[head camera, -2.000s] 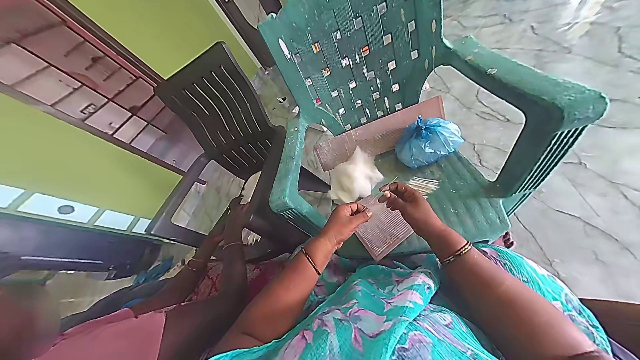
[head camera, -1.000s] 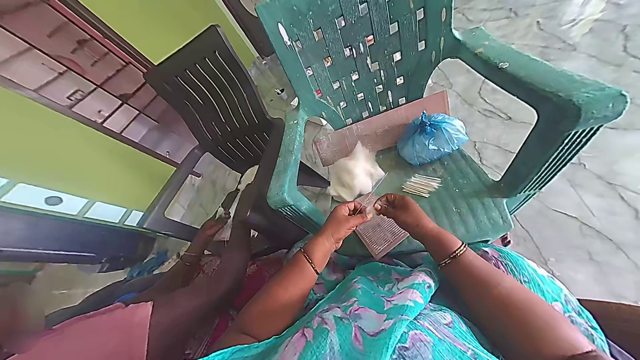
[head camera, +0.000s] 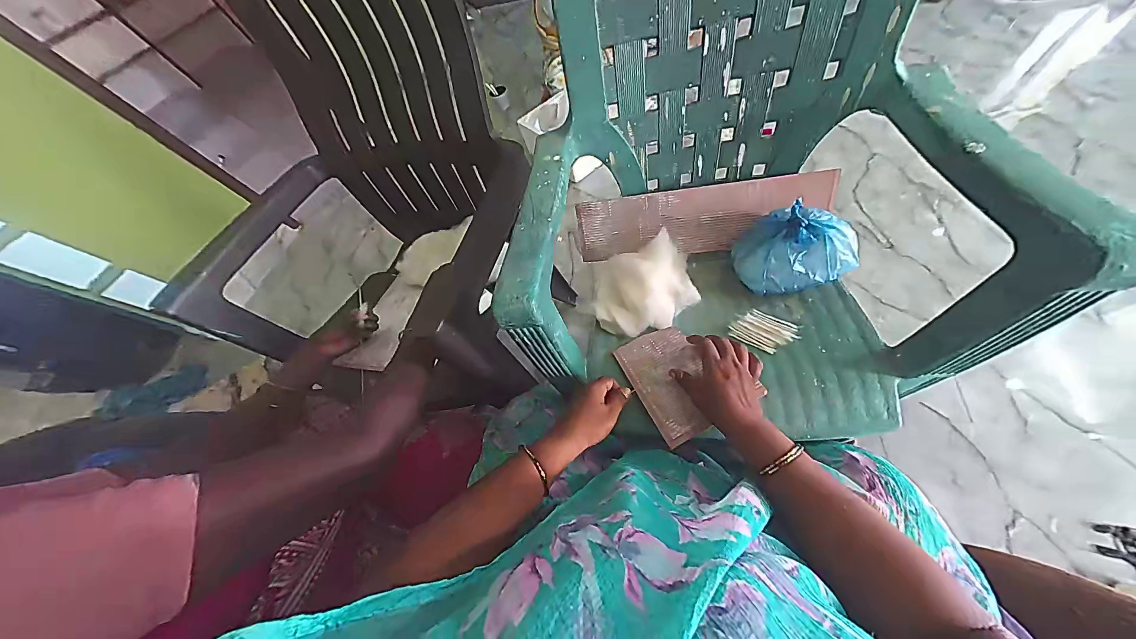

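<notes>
My right hand [head camera: 723,382] lies palm down on a ribbed, pinkish-brown board [head camera: 661,382] at the front of the green plastic chair's seat [head camera: 834,390]. To its left, my left hand [head camera: 596,410] has thumb and fingertips pinched together beside the board's edge, with a tiny pale tip showing between them. Behind the board rests a fluffy heap of white cotton [head camera: 645,286]. A small pile of thin, whitish sticks or rolled wicks [head camera: 763,330] lies right of the cotton, in front of a knotted blue plastic bag [head camera: 795,248].
A longer pinkish board [head camera: 710,213] lies at the back of the seat. The green chair's armrests rise on both sides. At left, another person's hands [head camera: 342,337] work beside a dark plastic chair [head camera: 399,106] that holds more cotton [head camera: 432,255] and a board [head camera: 386,328].
My hands were together over the board's front; now they are apart, the right one flat on the board and the left one at its left side. The view has shifted.
</notes>
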